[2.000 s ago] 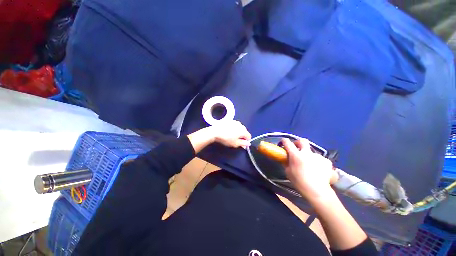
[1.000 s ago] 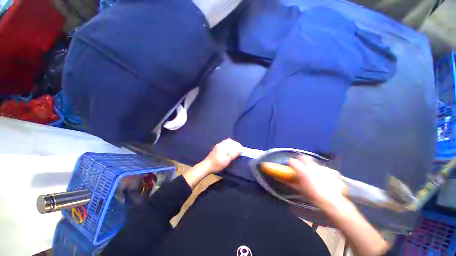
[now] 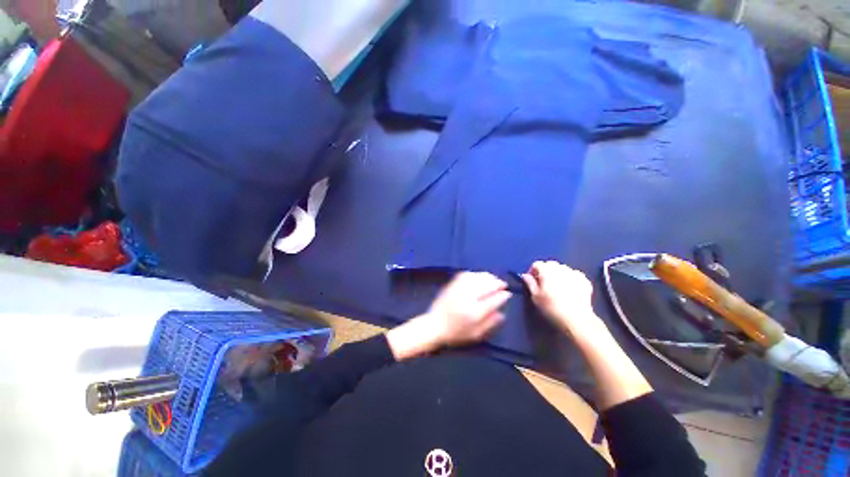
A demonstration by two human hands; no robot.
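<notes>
Both hands meet at the near edge of a navy garment piece point(image 3: 522, 200) that lies on the dark blue table cover point(image 3: 671, 200). My left hand point(image 3: 469, 309) is slightly blurred, with its fingers at the cloth edge. My right hand point(image 3: 559, 296) pinches a fold of the navy cloth just beside it. The iron point(image 3: 657, 312) rests on the table right of my right hand, its orange-brown handle untouched. The white tape roll point(image 3: 296, 233) lies at the left, partly under the navy pile point(image 3: 228, 154).
A blue basket point(image 3: 191, 396) stands at lower left with a silver cylinder point(image 3: 135, 392) beside it over a white surface point(image 3: 47, 326). Red items point(image 3: 61, 130) are at upper left. Another blue basket point(image 3: 820, 177) is at the right edge. The iron's pale hose point(image 3: 803, 361) runs right.
My right hand has let go of the iron, which now stands farther right, and has moved left onto the cloth. My left hand has moved right to the cloth edge. The view has shifted.
</notes>
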